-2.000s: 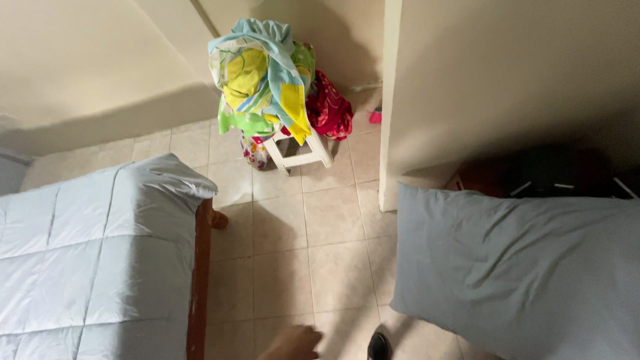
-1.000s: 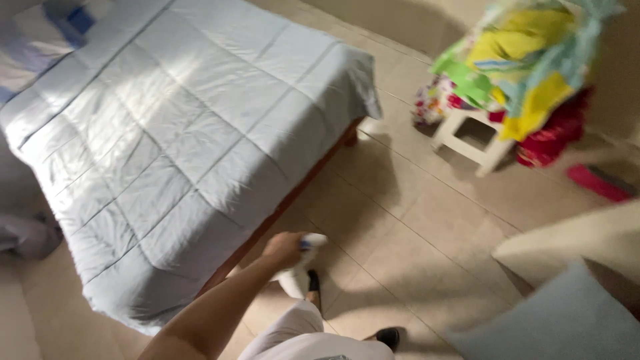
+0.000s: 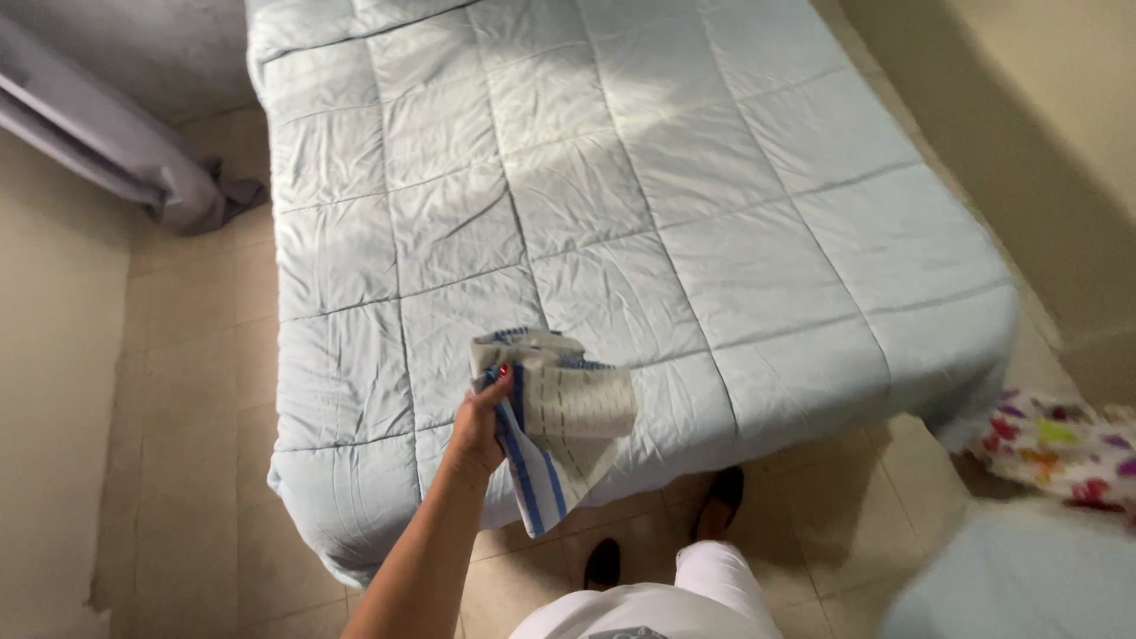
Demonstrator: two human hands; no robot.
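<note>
My left hand [image 3: 479,426] comes in from the lower left and grips a folded woven cloth [image 3: 577,404], off-white with blue stripes and green dashes. One corner of the cloth hangs down past the bed's near edge. Under and beyond it spreads a pale blue quilted comforter [image 3: 603,195], lightly wrinkled, covering the bed. Whether the cloth rests on the comforter or is just above it, I cannot tell. My right hand is out of view.
A grey curtain [image 3: 106,124] hangs at the upper left, its end bunched near the floor. Floral fabric [image 3: 1056,444] lies at the right, above a blurred light blue cloth surface [image 3: 1021,577]. My feet in dark shoes [image 3: 603,563] stand on the tiled floor by the bed.
The view has swung left onto the bed. The cloth, small beside the bed a second ago, is now over the bed's near edge in my left hand. The stool with bright fabrics has left view.
</note>
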